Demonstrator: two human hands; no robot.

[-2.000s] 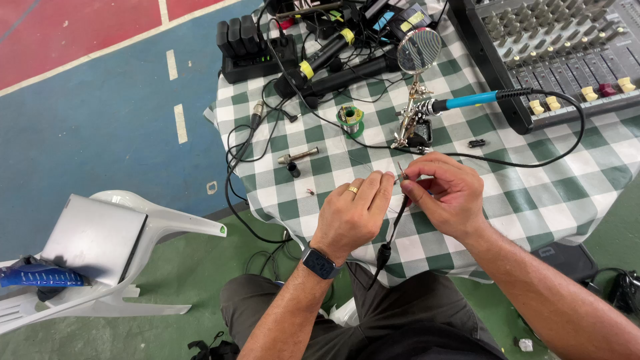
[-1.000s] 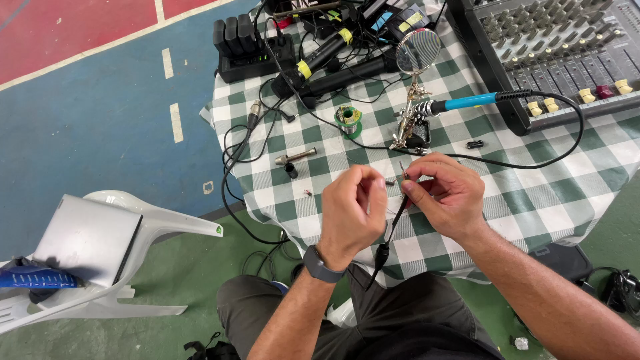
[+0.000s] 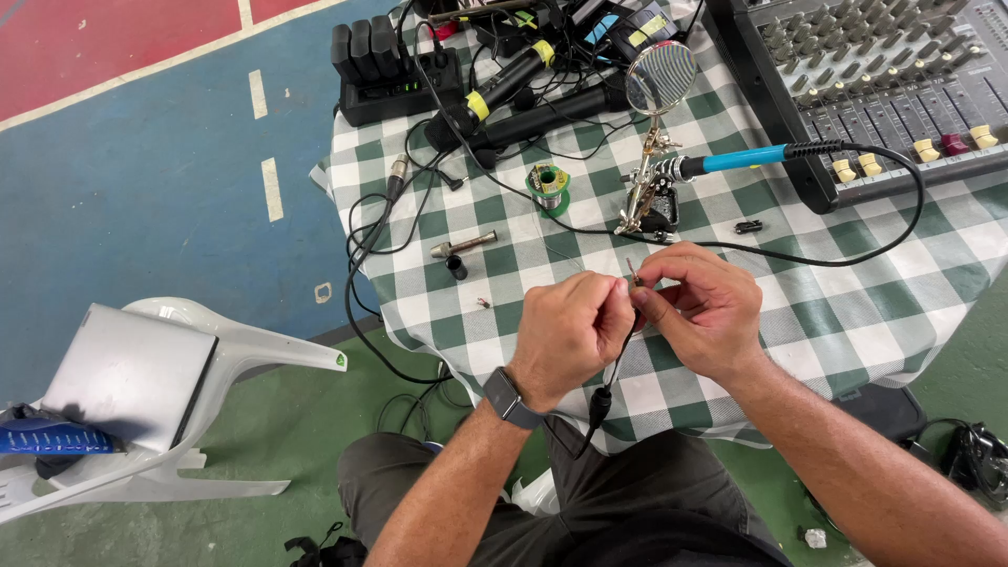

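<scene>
My right hand pinches the stripped end of a black cable between thumb and fingers, with bare wire pointing up. Against it, my left hand has its fingers curled at the same cable end; what lies inside them is hidden. A black connector sleeve sits lower on the cable. Beyond my hands stand a green solder spool and a helping-hands stand with a magnifier, where a blue soldering iron rests. Left of my hands lie a metal connector part and a black sleeve.
An audio mixer occupies the table's right back. Microphones, tangled cables and a battery charger fill the back left. The iron's cord crosses the checked tablecloth. A white plastic chair holding a laptop stands left.
My left hand has moved right, from just beside the cable end to against it. My right hand has stayed almost in place, still pinching the cable.
</scene>
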